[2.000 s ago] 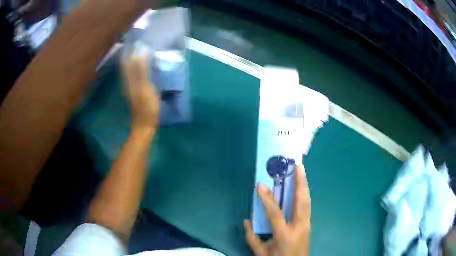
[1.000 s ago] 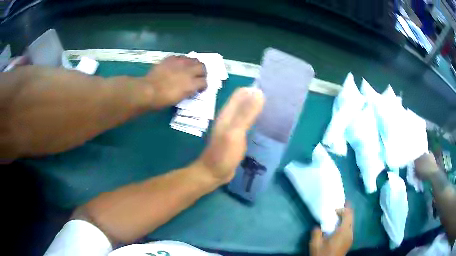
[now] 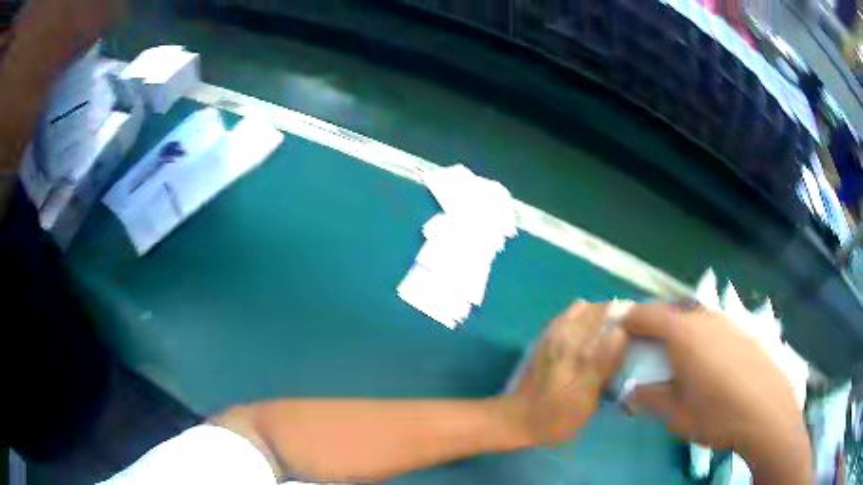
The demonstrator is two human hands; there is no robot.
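My left hand (image 3: 566, 377) and my right hand (image 3: 724, 379) meet at the right, over the green tabletop. My left hand is closed around a pale grey-blue retail box, mostly hidden; a blurred edge shows beside the fingers. My right hand is closed on a pale wrapped device (image 3: 645, 366) at the box's end. How far it is inside the box is hidden. A fanned pile of white instruction leaflets (image 3: 456, 248) lies mid-table, overlapping the pale strip.
Printed retail boxes (image 3: 180, 180) lie at the left, with more stacked cartons (image 3: 80, 133) beside them. Another person's blurred arm (image 3: 47, 57) is at the upper left. White wrapped devices (image 3: 757, 327) lie behind my right hand. A dark ribbed row (image 3: 606, 76) stands beyond the pale strip (image 3: 350, 142).
My hands have come together at the right with the box and wrapped device. The other person's hand has left the leaflets. The view has shifted, showing the boxes at left.
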